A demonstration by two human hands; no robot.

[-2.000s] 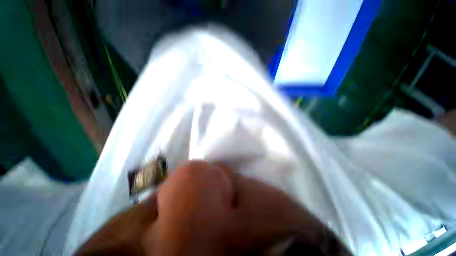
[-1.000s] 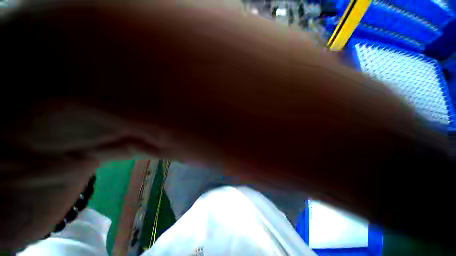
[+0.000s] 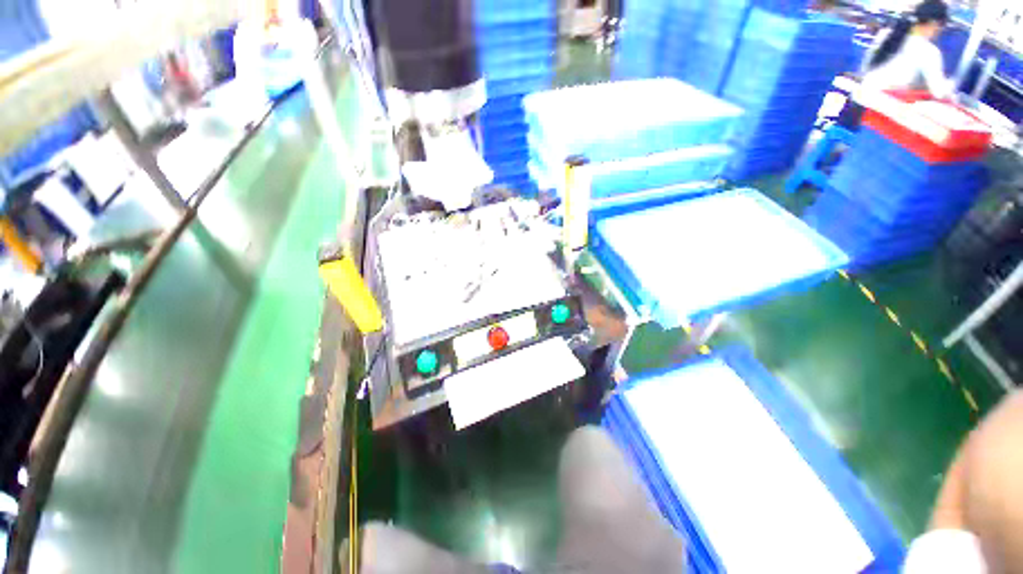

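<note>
The bench machine stands ahead. Its fixture (image 3: 471,264) is a washed-out cluster of metal parts on the plate, below the black cylindrical head (image 3: 424,45). A green button (image 3: 426,361), a red button (image 3: 498,338) and another green button (image 3: 560,314) sit on the front panel. A pale flat pad (image 3: 514,383) lies at the machine's front edge. My right hand or forearm (image 3: 987,482) is blurred and cut off at the right edge, beside a white sleeve. Its fingers cannot be made out. My left hand is out of the picture.
Yellow upright bars (image 3: 355,294) flank the fixture. A blue tray (image 3: 718,252) with an overexposed white filling stands right of the machine. A lower blue-edged tray (image 3: 746,471) is beside my knees. A green conveyor (image 3: 168,336) runs left. A person (image 3: 914,56) is at the far right.
The view has lifted from my white-clothed lap to the machine and factory floor. The arm that crossed the view is gone from the middle; skin now shows only at the right edge.
</note>
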